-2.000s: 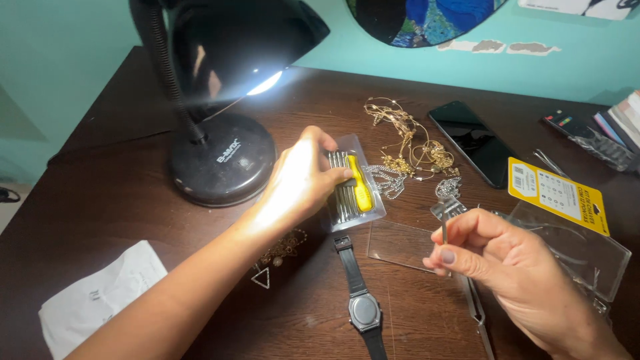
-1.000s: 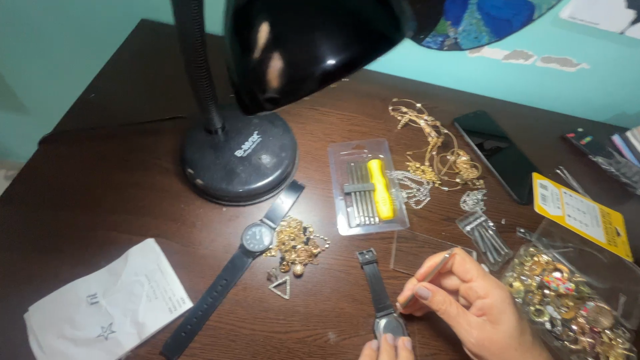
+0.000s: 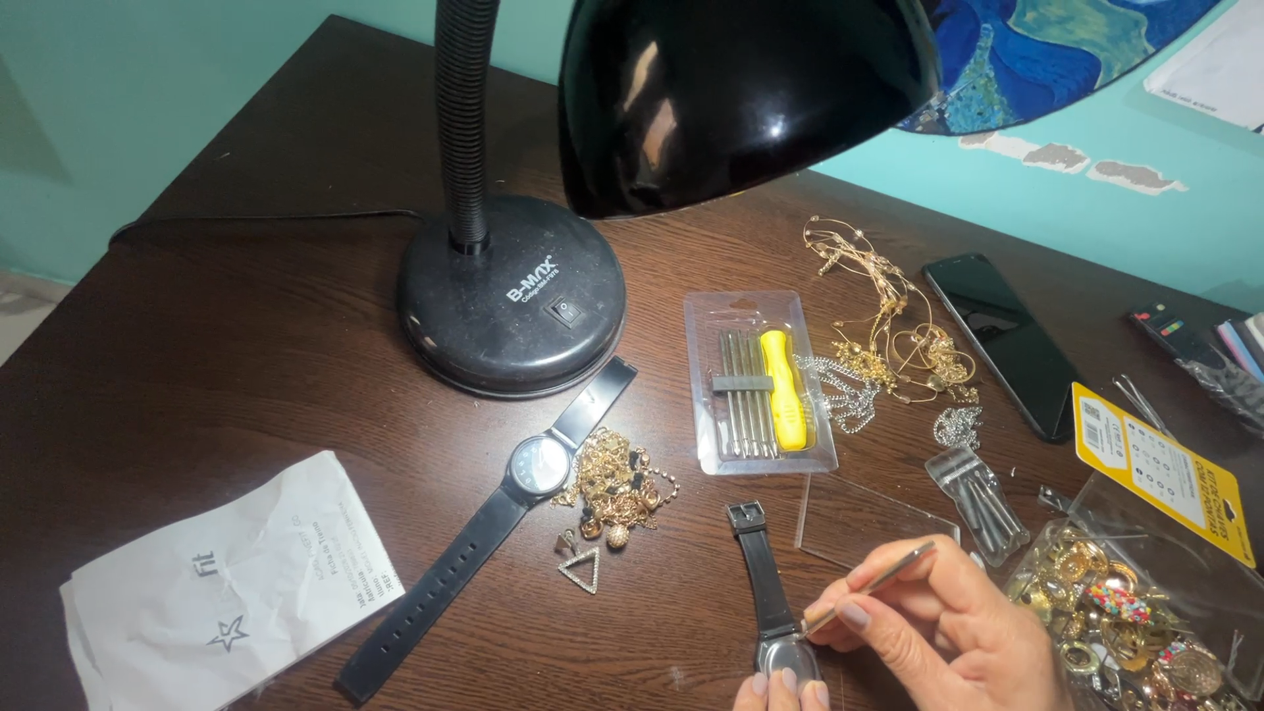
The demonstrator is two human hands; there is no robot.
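My right hand (image 3: 933, 617) pinches a thin metal screwdriver bit (image 3: 869, 585), its lower end against the edge of a wristwatch (image 3: 788, 654) near the strap joint. The watch lies back up, its black strap (image 3: 762, 573) stretched toward the buckle. Only the fingertips of my left hand (image 3: 780, 691) show at the bottom edge, pressed on the watch case. Above the watch lies a clear blister pack (image 3: 703, 395) with a yellow screwdriver handle (image 3: 783, 395) and several bits (image 3: 746, 420). A second black watch (image 3: 540, 464) lies face up to the left, beside gold jewelry (image 3: 617, 484).
A black desk lamp (image 3: 513, 326) arches over the table. Gold chains (image 3: 889, 346), silver chains (image 3: 839, 395) and a phone (image 3: 999, 341) lie at the right. A bag of jewelry (image 3: 1116, 612) and a yellow card (image 3: 1165, 464) are beside my right hand, crumpled paper (image 3: 237, 592) far left.
My left hand has moved from the blister pack down to the watch. My right hand has brought the bit to the watch's edge. The view has shifted.
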